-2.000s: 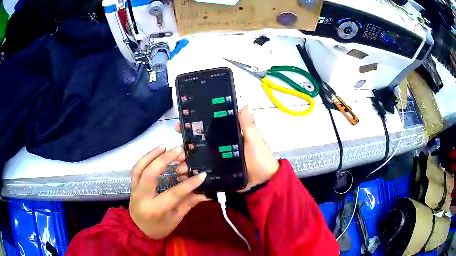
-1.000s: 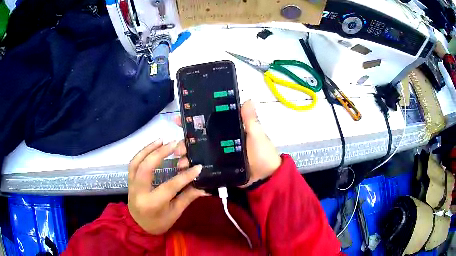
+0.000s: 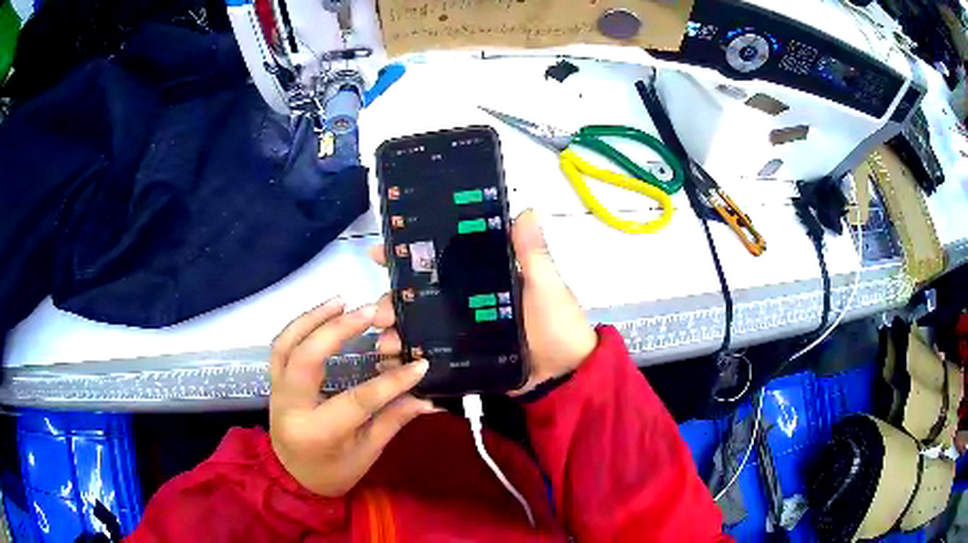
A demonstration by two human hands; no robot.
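A black smartphone with a lit dark screen showing green chat bubbles is upright in the middle of the view. My right hand holds it from the right and from behind, with fingertips showing at its left edge. My left hand is at its lower left, fingers spread, thumb tip at the screen's lower left corner. A white cable is plugged into the phone's bottom. Navy cloth lies at the left, reaching to the presser foot of the white sewing machine.
Scissors with green and yellow loops lie right of the phone, with orange-handled snips and a black cord beyond. A ruler strip runs along the table's front edge. Tan and black rolls sit at the lower right, near blue material.
The phone and both hands sit slightly higher in the view than two seconds ago; the view itself has also shifted a little. The left thumb stays near the screen's lower left corner.
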